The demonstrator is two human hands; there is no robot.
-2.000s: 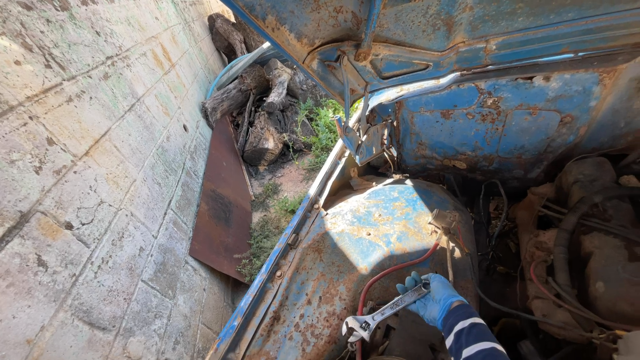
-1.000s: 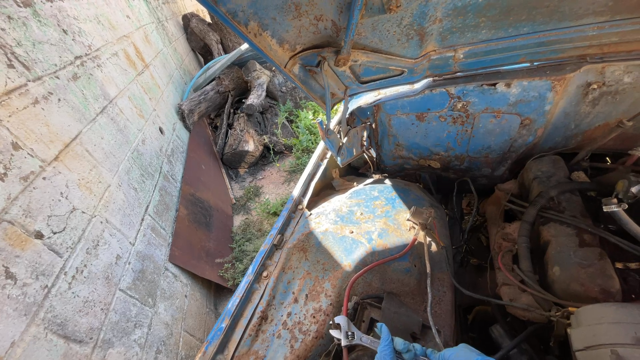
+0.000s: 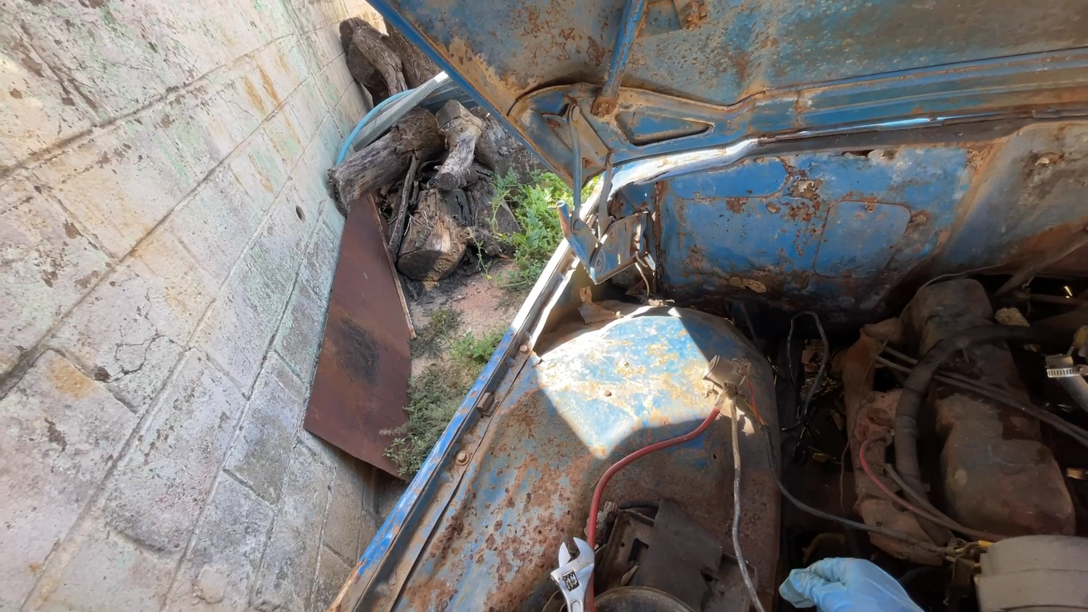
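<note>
At the bottom edge, right of centre, my right hand (image 3: 846, 585) shows only in part, in a light blue glove, its fingers bunched; whether it holds anything is hidden. An adjustable wrench (image 3: 574, 574) stands jaws up farther left, beside a red cable (image 3: 625, 463); its handle runs out of view. My left hand is out of view. The red cable runs up to a rusty cylindrical part (image 3: 727, 372) on the blue inner fender (image 3: 620, 365). A thin grey wire (image 3: 738, 501) hangs from there, between the wrench and my right hand.
The raised rusty blue hood (image 3: 833, 76) spans the top. A dirty engine (image 3: 994, 450) with hoses fills the right side. Left of the fender edge (image 3: 442, 459) stand a block wall (image 3: 153, 297), a leaning rusty metal sheet (image 3: 357, 348), cut logs (image 3: 433, 234) and weeds (image 3: 535, 217).
Two seconds ago my right hand held the wrench over the fender area. Now it is lower and to the right, apart from the wrench's jaws.
</note>
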